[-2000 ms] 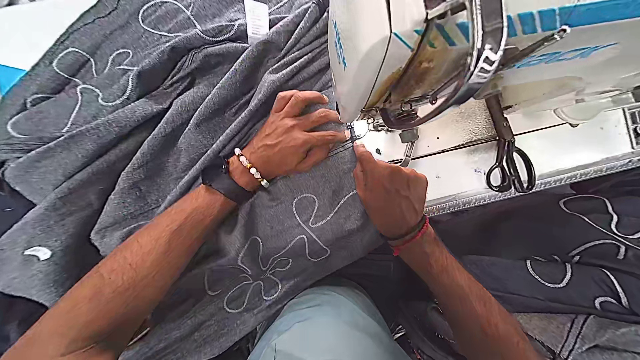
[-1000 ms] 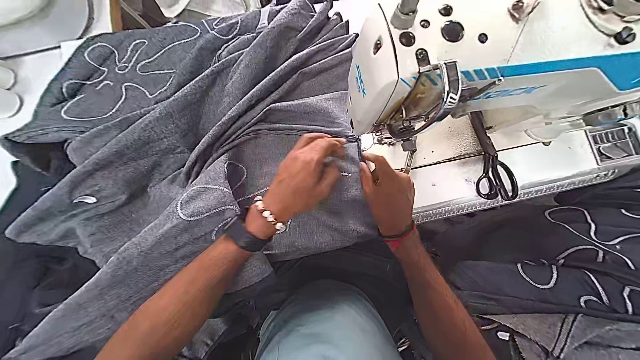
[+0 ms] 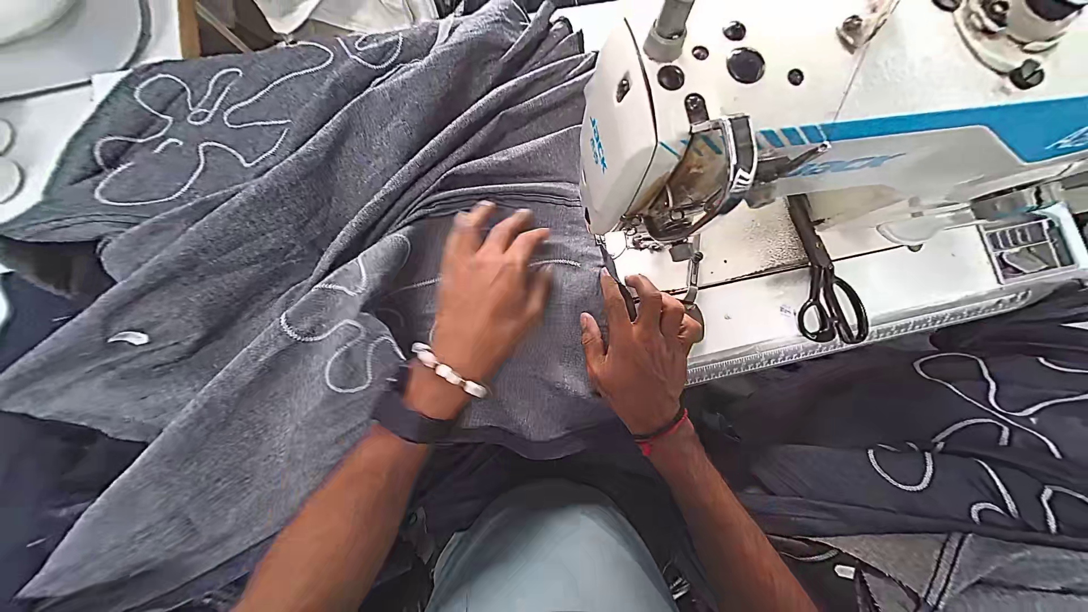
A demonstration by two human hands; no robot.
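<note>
Grey knit fabric [image 3: 544,340] with pale looping cord embroidery lies bunched to the left of a white Jack sewing machine [image 3: 625,127], its edge running under the needle area. My left hand [image 3: 493,289], slightly blurred, is over the fabric with fingers spread and grips nothing visible. Close to the presser foot [image 3: 614,245], my right hand [image 3: 642,340] lies at the fabric's right edge, fingertips touching it; whether the thumb and fingers pinch the cloth is not clear. Black-handled scissors [image 3: 833,310] lie on the machine bed to the right.
More dark embroidered fabric [image 3: 850,459] lies at the lower right, below the edge of the machine table [image 3: 850,340], which carries a ruler strip. A small compartment tray [image 3: 1024,246] is set at the right. White pieces [image 3: 68,42] lie at the upper left.
My left hand has lifted and spread its fingers near the fabric's seam. My right hand remains beside the presser foot. The fabric's folds have shifted, and the view has moved.
</note>
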